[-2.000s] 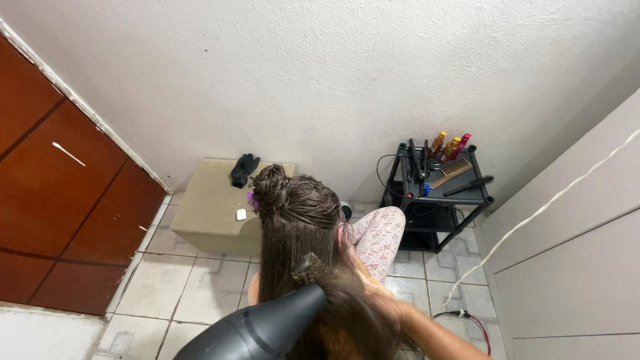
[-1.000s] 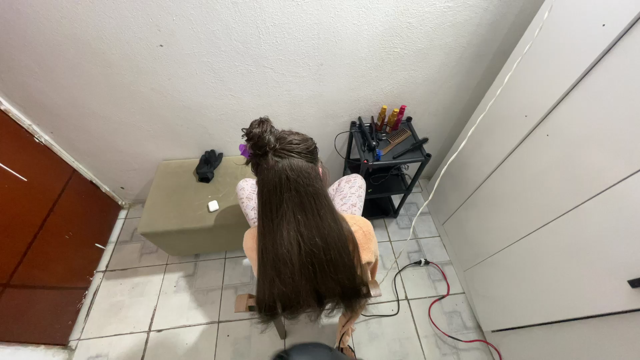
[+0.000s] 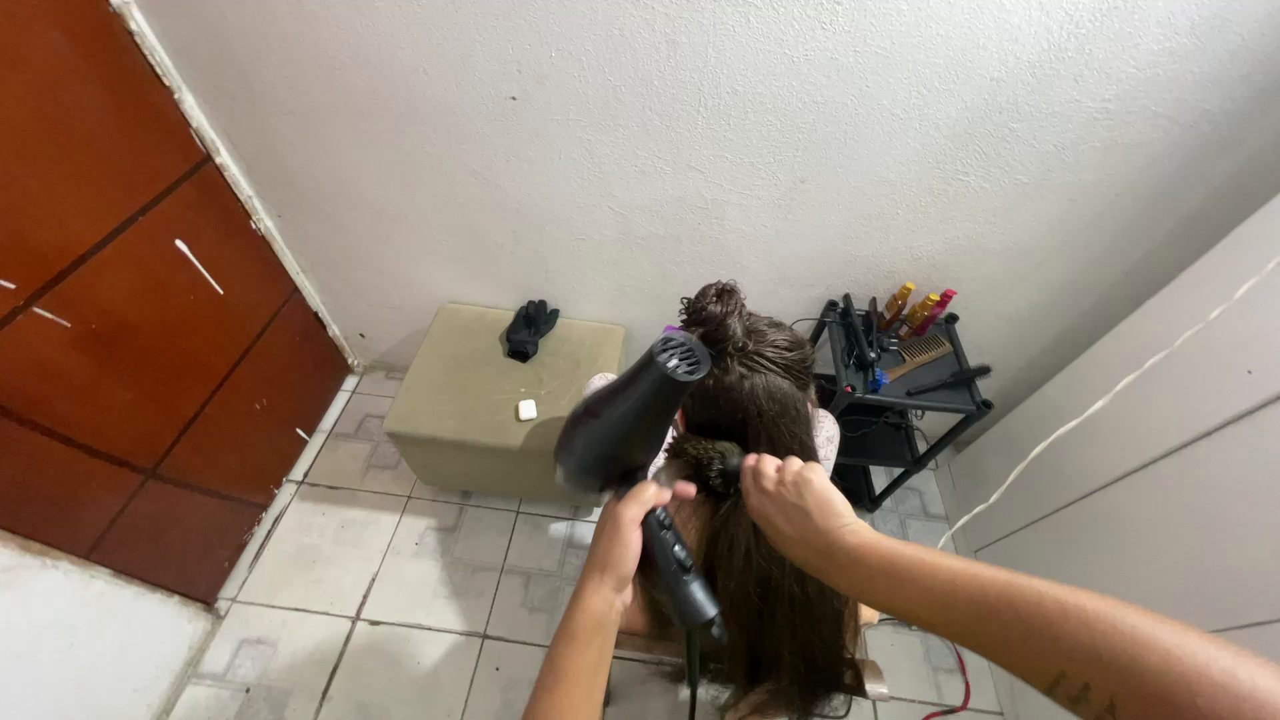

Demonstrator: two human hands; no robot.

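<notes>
A seated person with long dark hair (image 3: pixel 770 570), its top part gathered in a bun (image 3: pixel 715 310), has their back to me. My left hand (image 3: pixel 632 520) is closed around a black hair dryer (image 3: pixel 625 420) near the top of its handle. The dryer is tilted at the left side of the hair. My right hand (image 3: pixel 800 500) grips the handle of a round hairbrush (image 3: pixel 705 465), whose bristles lie against the hair close to the dryer. Part of the brush is blurred and covered by hair.
Left of the person stands a beige bench (image 3: pixel 460 400) with a black glove (image 3: pixel 531 329) and a small white case (image 3: pixel 527 410). At right, a black cart (image 3: pixel 930 400) bears bottles (image 3: pixel 918 312), a wooden comb (image 3: pixel 920 354) and a black brush (image 3: pixel 950 380). A white cord (image 3: pixel 1080 425) hangs before pale cabinets.
One second ago the hair hung loose with no hands on it. Both my hands have come into view, one with the dryer, one with the round brush now at the hair.
</notes>
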